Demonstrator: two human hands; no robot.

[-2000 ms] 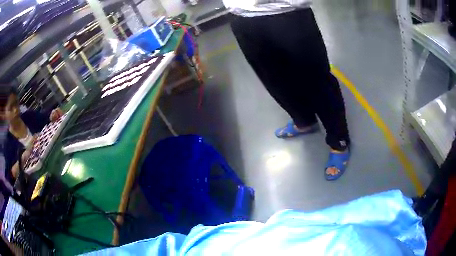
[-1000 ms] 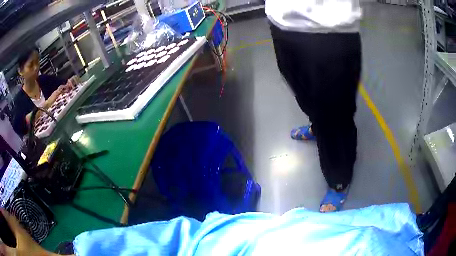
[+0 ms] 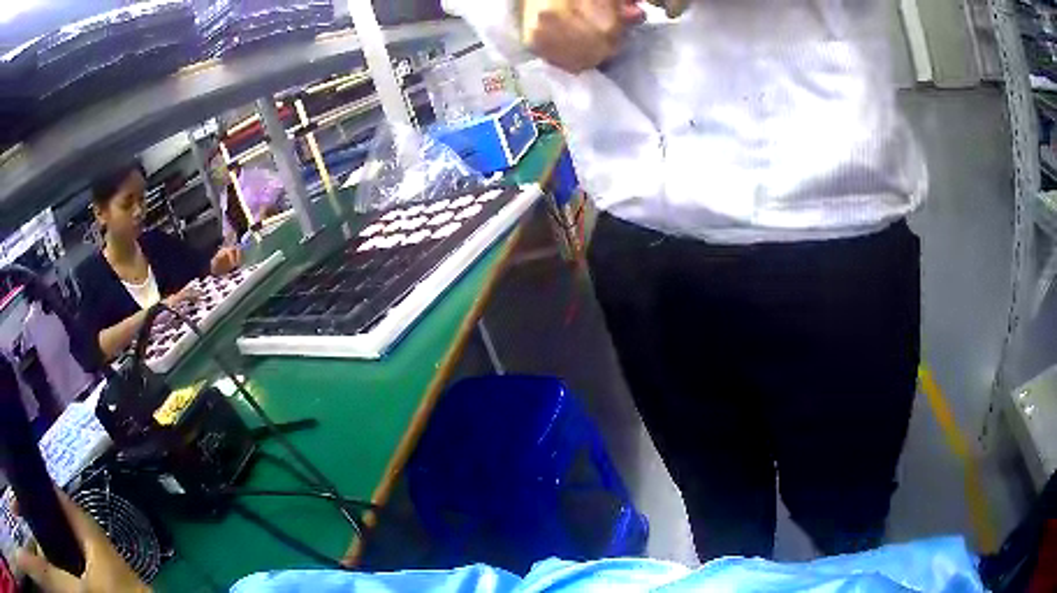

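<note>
My right hand (image 3: 90, 558) is at the lower left edge, cut off by the frame, with its fingers around a long black cylinder (image 3: 37, 481) that looks like the electric screwdriver and stands roughly upright. The tool's tip and what lies under it are out of view. My light-blue sleeve (image 3: 649, 576) runs along the bottom edge. My left hand is not in view.
Beside my hand are a fan (image 3: 116, 531) and a black box with a yellow top (image 3: 186, 434), with cables. The green bench (image 3: 348, 405) bears a parts tray (image 3: 313, 345). A blue stool (image 3: 510, 463) and a standing person (image 3: 753, 139) are close; another person sits across.
The view has tilted upward and the bench has shifted right in it. The standing person is much closer and larger. My right hand and the black cylinder have come into view at lower left.
</note>
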